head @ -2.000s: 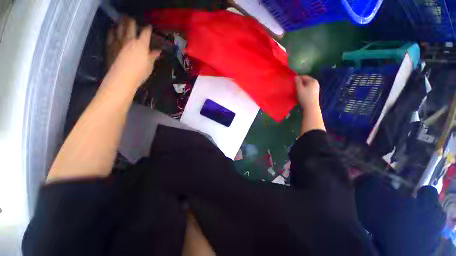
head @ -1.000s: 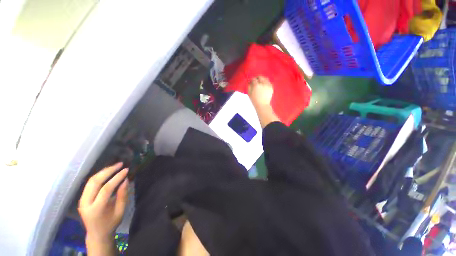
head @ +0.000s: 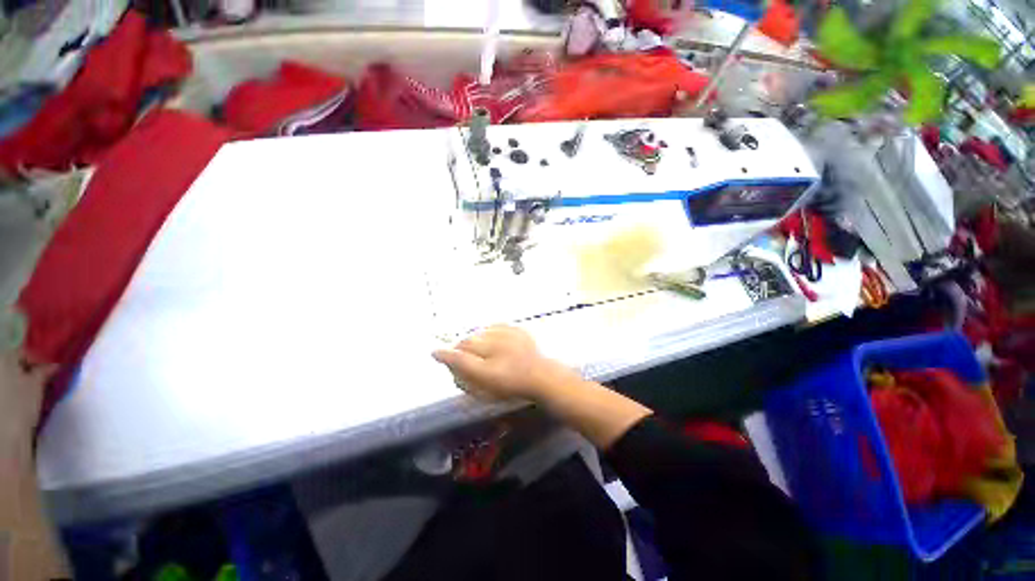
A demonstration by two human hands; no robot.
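My right hand [head: 490, 363] is over the front edge of the white machine table [head: 261, 284], left of and in front of the needle area. Its fingers are curled together and no cloth shows in them. My left hand is out of the picture. The white sewing machine [head: 636, 204] with a blue stripe stands behind my right hand. Its needle and presser foot are blurred in glare. Thread snips [head: 678, 284] lie on the table right of the needle.
Red cloth [head: 114, 238] hangs over the table's left end. More red pieces [head: 613, 85] lie along the far edge. Dark-handled scissors [head: 805, 263] lie at the right. A blue crate [head: 834, 426] at lower right holds red and yellow cloth.
The view has swung up from the floor and lap to the table and machine. My right hand has left the red pile and is at the table. My left hand has gone out of view.
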